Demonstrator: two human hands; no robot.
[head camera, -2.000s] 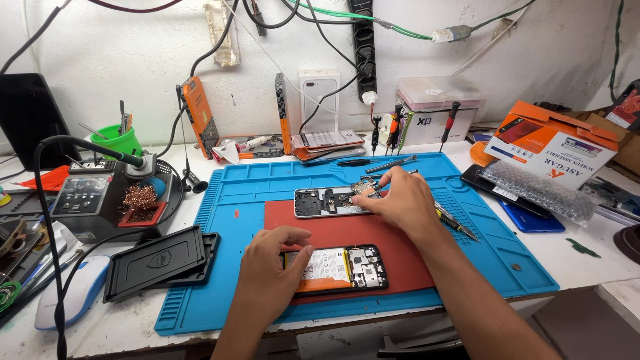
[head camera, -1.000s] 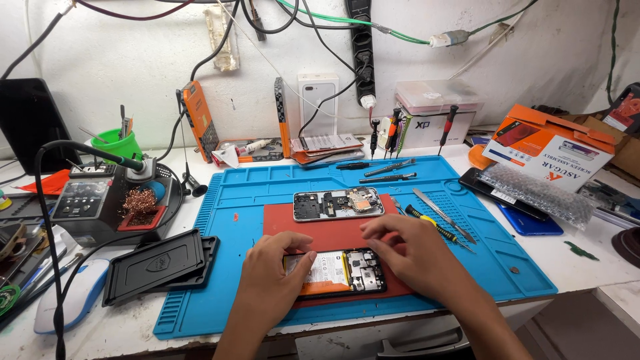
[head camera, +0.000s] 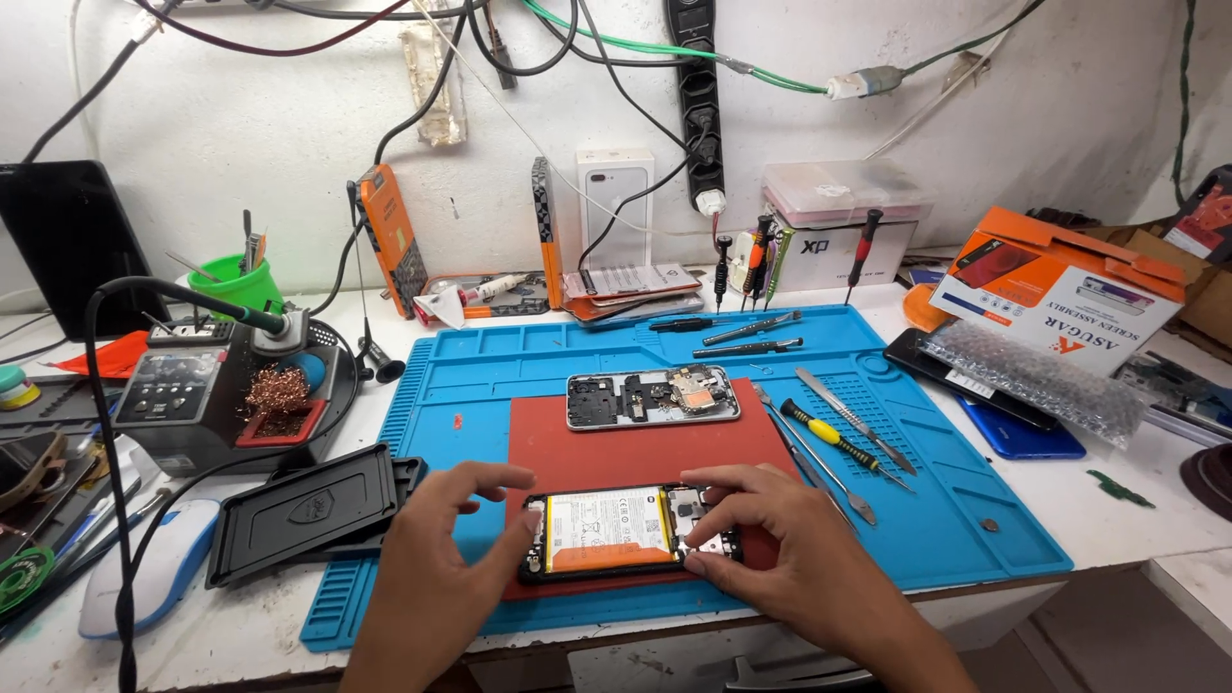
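An opened smartphone with its battery exposed (head camera: 608, 527) lies flat on a red pad (head camera: 616, 457) over a blue silicone repair mat (head camera: 462, 423). My left hand (head camera: 448, 558) is at the phone's left end, its thumb by the frame and its fingers apart, holding nothing visible. Over the phone's right end, by the bare circuit board, is my right hand (head camera: 770, 539); its thumb and fingertips are near the board, and whether they grip a small part is unclear. Beyond them lies a second phone body (head camera: 654, 397) with its inner parts showing.
Right of the pad lie a yellow-black screwdriver (head camera: 833, 435), tweezers (head camera: 852, 419) and a metal pry tool (head camera: 818, 462). Black trays (head camera: 308, 520), a white mouse (head camera: 149, 568) and a soldering station (head camera: 212, 395) stand left. A screen box (head camera: 1059, 289) and bubble wrap (head camera: 1039, 380) stand right.
My right hand has moved from the far phone body to the right end of the near phone. My left hand has opened wider and shifted slightly left.
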